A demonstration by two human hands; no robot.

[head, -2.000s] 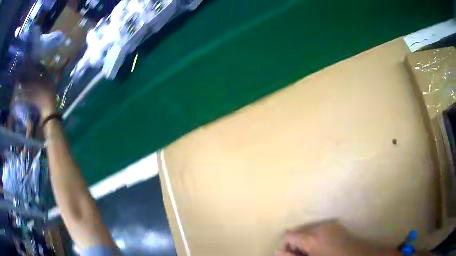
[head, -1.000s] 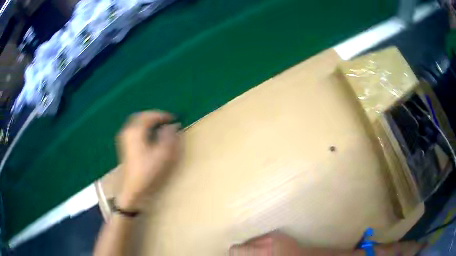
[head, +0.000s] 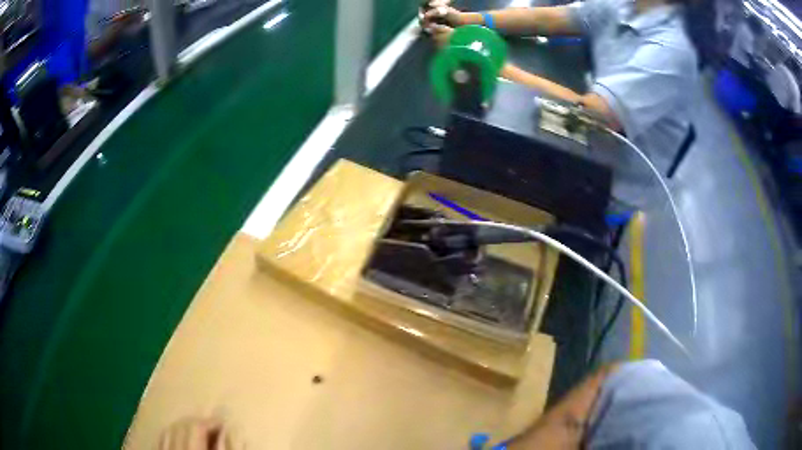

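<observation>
My left hand, as far as I can tell, shows only as blurred fingers at the bottom edge over the tan cardboard mat; its grip is hidden. My right forearm enters at the bottom right with a blue wrist band; the right hand is below the frame. Beyond the mat, a taped cardboard box holds a dark, dirty metal tray. A black-handled tool, perhaps a soldering iron, lies across the tray. A purple-blue stick lies behind it.
A green reel stands by a black box with a small feeder mechanism. A white tube arches over the right side. The green conveyor runs along the left, with a post at its edge. Another person works behind.
The view has swung right, bringing the tray, reel and other person into sight. The left hand, earlier reaching over the conveyor, is now low at the bottom edge; the right hand has left the frame.
</observation>
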